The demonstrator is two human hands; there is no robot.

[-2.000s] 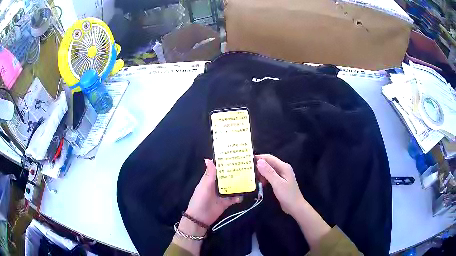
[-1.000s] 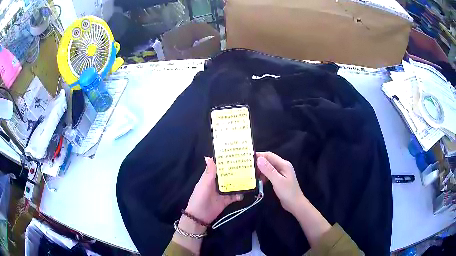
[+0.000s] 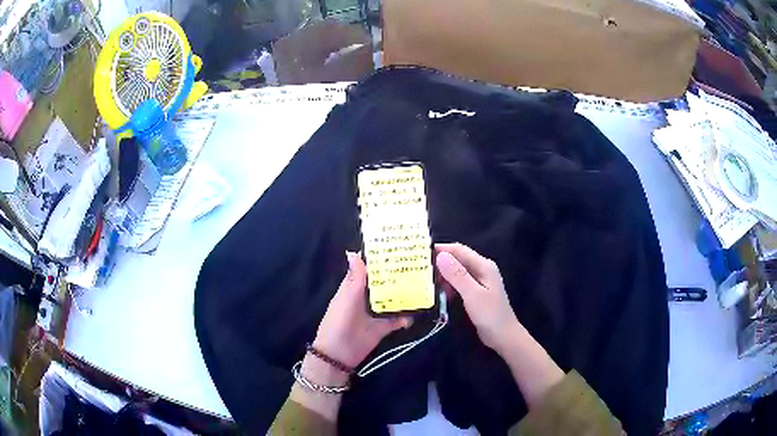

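Note:
A smartphone (image 3: 397, 238) with a bright yellow-white screen of text lines is held upright over the garment. My left hand (image 3: 351, 319) holds it from the left and below, its fingers partly hidden behind the phone. My right hand (image 3: 477, 289) touches the phone's lower right edge, its thumb near the screen's side. A white wrist strap (image 3: 400, 347) hangs from the phone's lower right corner towards my left wrist. The black garment (image 3: 562, 255) lies spread under both hands, with a small white neck label (image 3: 451, 113) near its far edge.
The white table (image 3: 273, 128) carries a yellow fan (image 3: 153, 71), a blue bottle (image 3: 159, 140) and papers at the left. White papers with a ring (image 3: 737, 174) and a small dark bar (image 3: 687, 294) lie at the right. A large brown box (image 3: 528, 47) stands beyond the far edge.
The whole view has shifted slightly, so the table, phone and hands sit a little higher in the picture. The hold on the phone looks the same.

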